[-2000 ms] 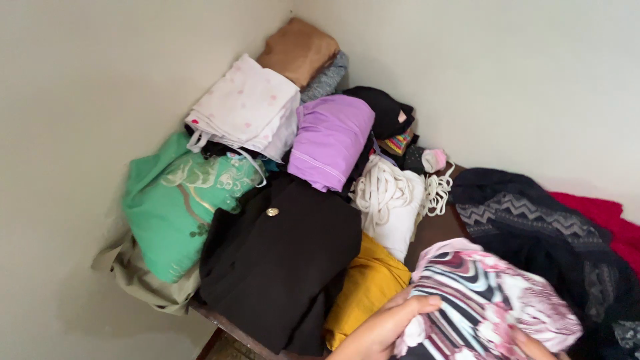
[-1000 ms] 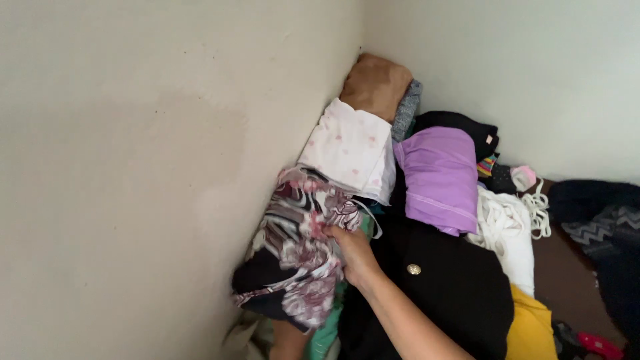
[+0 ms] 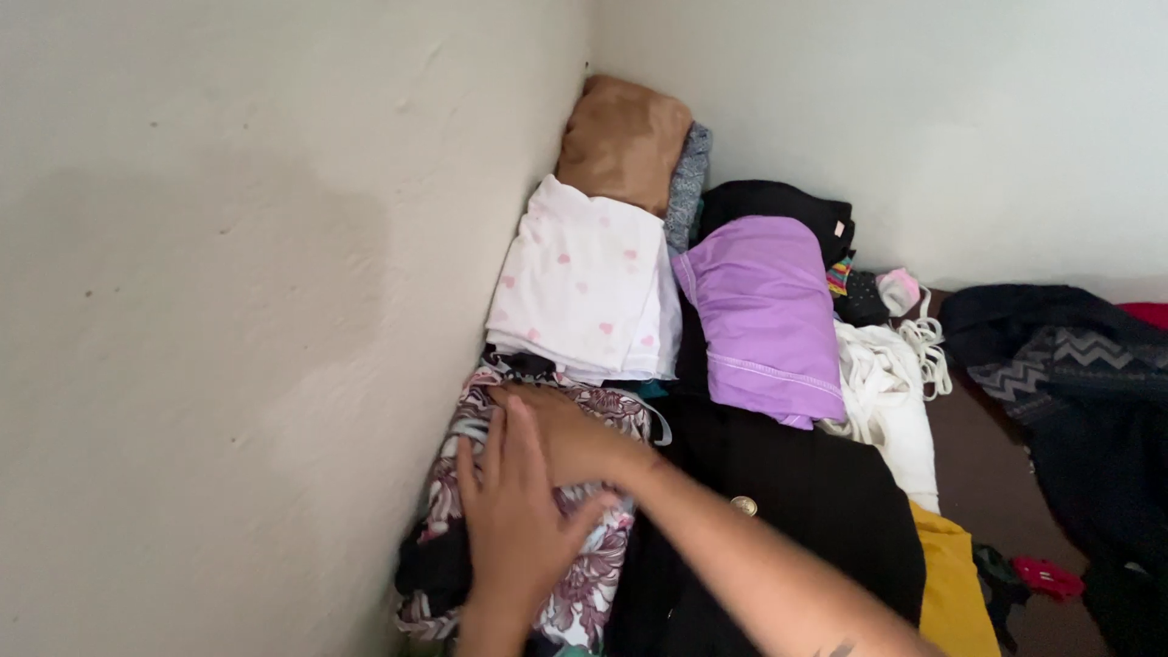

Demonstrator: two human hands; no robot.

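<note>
A folded floral-print garment point(image 3: 584, 570) lies against the left wall, just below a folded white cloth with pink hearts point(image 3: 584, 283). My left hand point(image 3: 520, 511) is over the print with its fingers spread, partly in front of the other hand. Reaching across from the lower right, my right hand point(image 3: 566, 438) rests on the upper part of the same garment, its fingertips partly hidden. Neither hand grips the fabric. Right of the hands lies a black garment with a gold-coloured button point(image 3: 794, 511), and above it is a folded purple garment point(image 3: 766, 310).
Brown folded cloth point(image 3: 625, 141) sits in the wall corner beside grey knit fabric point(image 3: 689, 187). White fabric with cords point(image 3: 890, 401), a mustard garment point(image 3: 954, 584) and a dark patterned garment point(image 3: 1077, 365) lie to the right on a brown surface point(image 3: 985, 474). Walls border the left and back.
The floral garment was held at the lower right, then carried over to the left wall; it now lies there below the heart-print cloth, over the green garment's place. Both hands are now on it.
</note>
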